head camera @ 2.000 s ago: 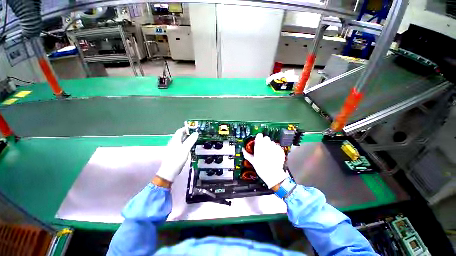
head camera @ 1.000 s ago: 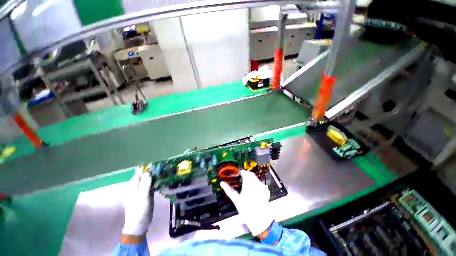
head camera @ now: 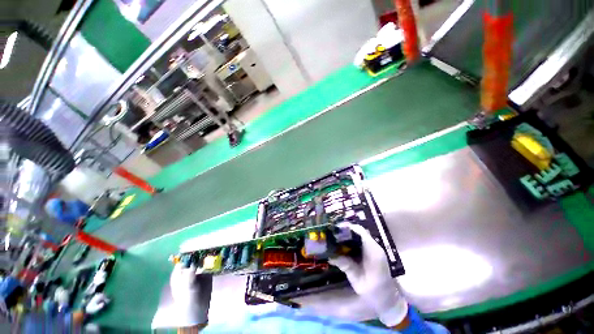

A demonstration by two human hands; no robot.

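Observation:
My left hand, in a white glove, holds the left end of the green circuit board. My right hand, also gloved, grips its right end by the grey block. The board is tilted steeply on edge, raised in front of the black solder pallet. Red-orange rings show on the board's near side. The pallet lies on the shiny steel plate, its many cutouts visible behind the board. A small black latch sticks out at the pallet's near left.
The dark green conveyor belt runs behind the bench. A black parts tray at the right holds a yellow piece and mint pieces. Orange-wrapped posts stand along the belt. A person in blue is at the far left.
The board has been lifted off the pallet and tipped up on edge, moving left. The pallet's cutouts are now exposed. The camera view has turned and tilted to the left.

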